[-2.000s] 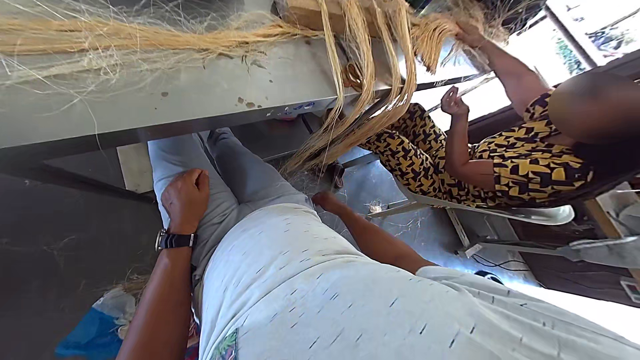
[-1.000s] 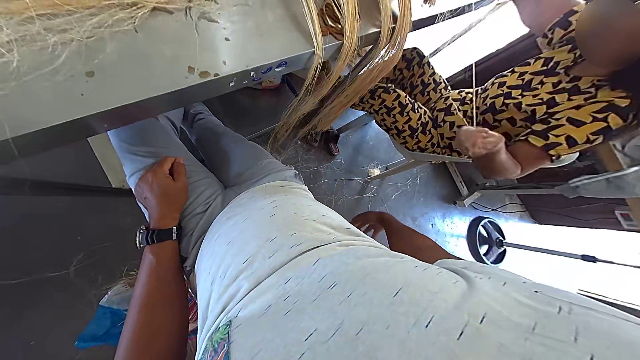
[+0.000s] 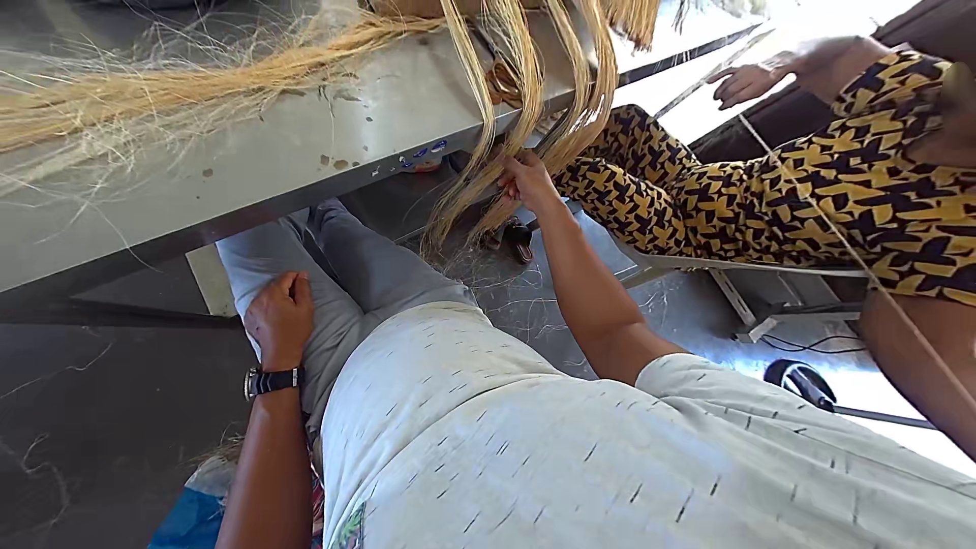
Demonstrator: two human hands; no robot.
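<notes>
My left hand [image 3: 280, 316], with a watch on its wrist, rests curled on my thigh; whether it holds anything cannot be told. My right hand [image 3: 528, 181] pinches the lower part of a hank of pale plant fibre [image 3: 526, 99] that hangs over the table edge in several strands. A brown ring-shaped object [image 3: 502, 82] lies among the strands on the table. Along the table to the left stretches a long, loose bundle of golden fibre [image 3: 191, 88] with stray ends.
The grey table [image 3: 229, 171] has a dark edge above my legs. At the right sits a co-worker in patterned clothes [image 3: 801, 198], a thin strand passing before them. A blue bag [image 3: 187, 518] lies at lower left, a black wheel-like object [image 3: 801, 381] at right.
My right hand has risen from beside my body to the hanging fibre and closed on it. My left hand stays on my thigh. The co-worker's hands have moved.
</notes>
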